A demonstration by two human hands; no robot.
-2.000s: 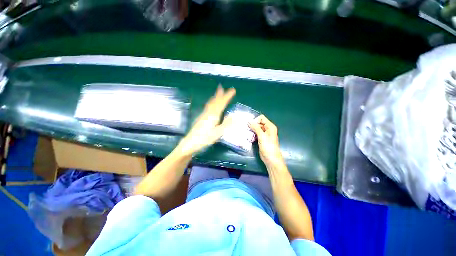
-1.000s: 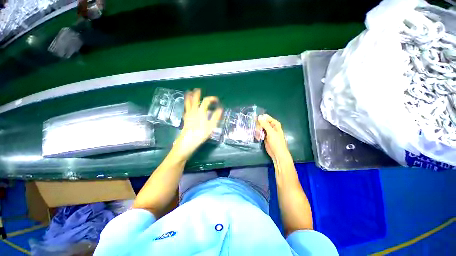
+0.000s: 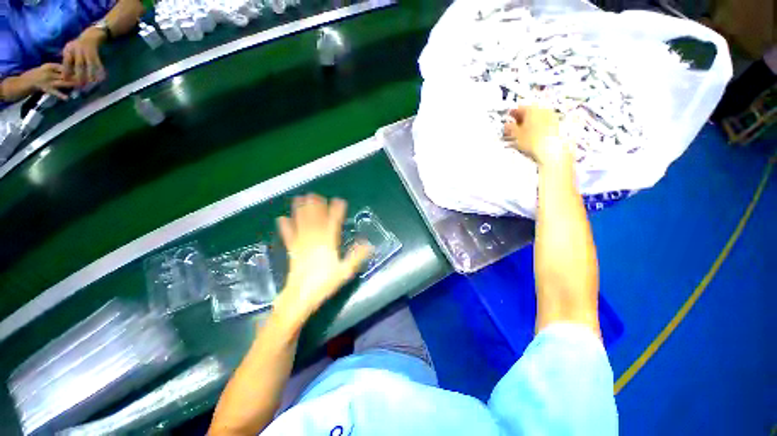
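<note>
Clear blister trays lie in a row on the green work surface: one at the left (image 3: 177,278), one beside it (image 3: 242,282) and one at the right (image 3: 375,241). My left hand (image 3: 313,249) is spread, palm down and blurred, over the row between the middle and right trays; what lies under it is hidden. My right hand (image 3: 533,133) reaches into the white bulk plastic bag (image 3: 464,174), among the heaped white parts (image 3: 596,94). Its fingertips are at the parts; whether they grip one cannot be told.
A stack of nested blister trays (image 3: 89,362) lies at the left. A grey metal plate (image 3: 477,243) is under the bag. A pale rail (image 3: 256,192) borders the conveyor belt (image 3: 230,128), which carries clear packs. Another person's hands (image 3: 81,64) work across it, near white pieces.
The view has turned right. My right hand has moved from the trays into the bag. The trays now lie spread in a row, and my left hand is over their right part.
</note>
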